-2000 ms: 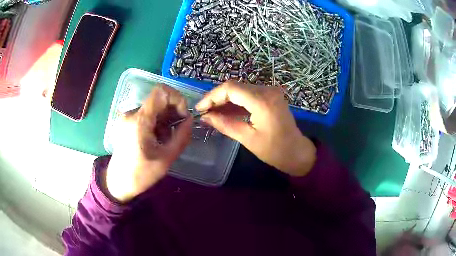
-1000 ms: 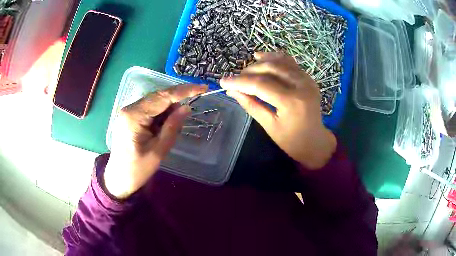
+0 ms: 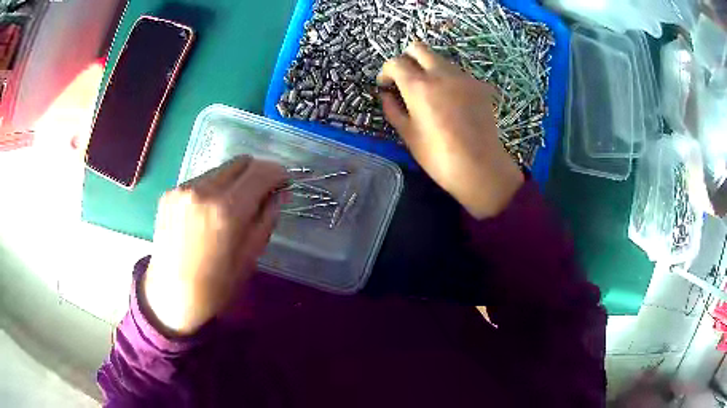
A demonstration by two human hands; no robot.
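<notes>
The blue parts tray (image 3: 279, 68) holds dark-silver sleeves (image 3: 327, 96) on its left and thin bright pins (image 3: 518, 72) on its right. My right hand (image 3: 446, 119) is over the tray with its fingertips at the sleeves; whether it grips one is hidden. The clear plastic box (image 3: 327, 255) lies nearest my body, with several assembled pins (image 3: 315, 195) in it. My left hand (image 3: 219, 231) is blurred over the box's left part, fingers bent together near the pins' left ends. I cannot tell if it holds anything.
A smartphone (image 3: 139, 100) lies at the left on the green mat (image 3: 215, 56). Empty clear lids or boxes (image 3: 602, 103) are stacked right of the tray. A clear box of pins (image 3: 677, 207) stands at the right edge. Plastic bags (image 3: 622, 9) lie at the upper right.
My hands were together over the box with a thin pin between them; now they are apart. My right hand has moved up to the sleeves, my left slightly down and left.
</notes>
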